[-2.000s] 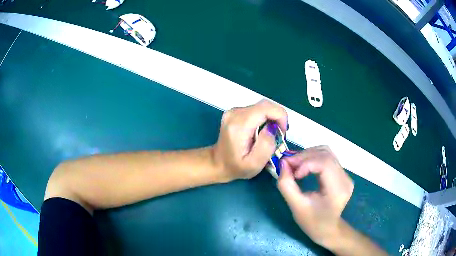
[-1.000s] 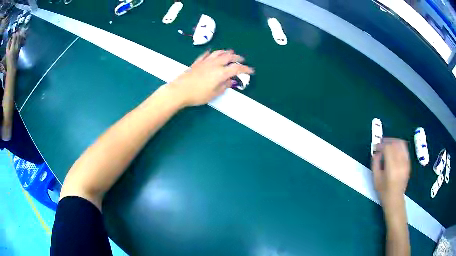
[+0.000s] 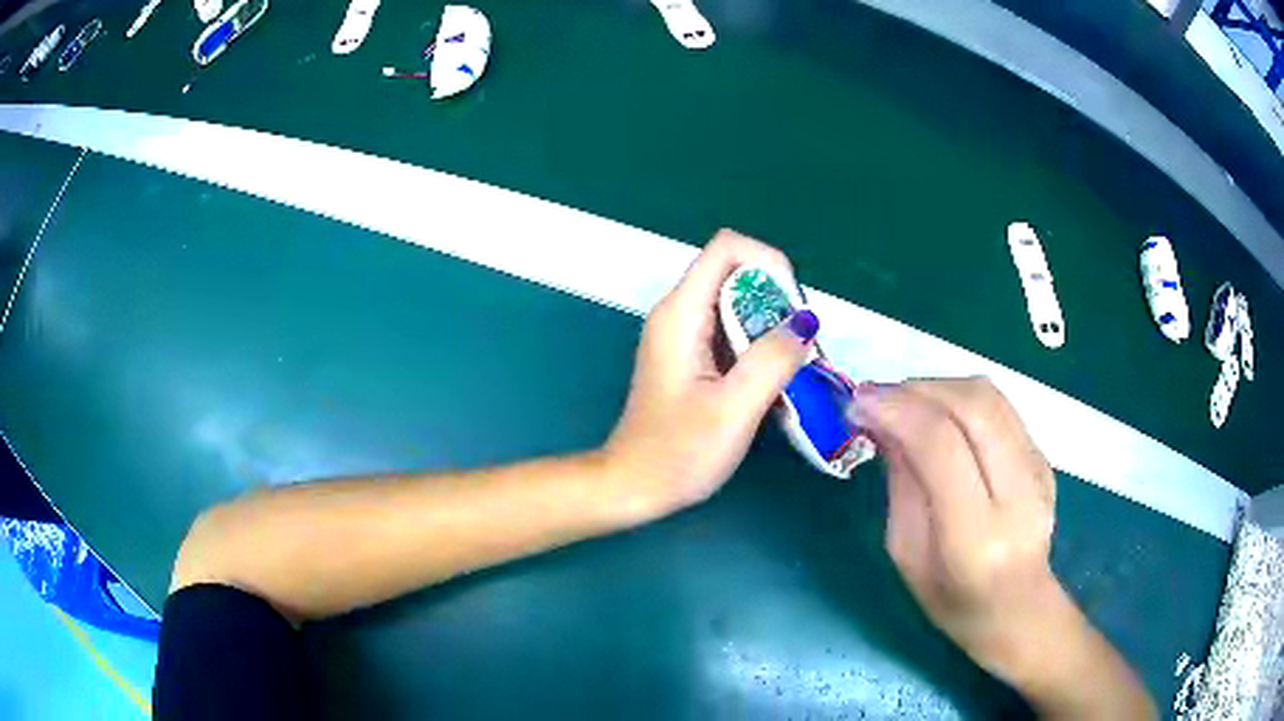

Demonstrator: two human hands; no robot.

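Observation:
A white oval housing half is held above the worktop near the white rail, its open side up. A green circuit board shows at its upper end and a bright blue battery in its lower part. Thin red wires run beside the battery. My left hand grips the upper end, thumb over the board's lower edge. My right hand has its fingertips at the right edge beside the battery, on or near the wires; the exact contact is hidden.
The green conveyor belt lies beyond the white rail. It carries narrow white strips, a rounded white cover with a wire and more white shells. Crinkled clear plastic is at the right edge, a blue stool at lower left.
One second ago my left hand was over a white piece at the belt's edge and my right hand was by a strip. Now both are together at the open housing over the worktop.

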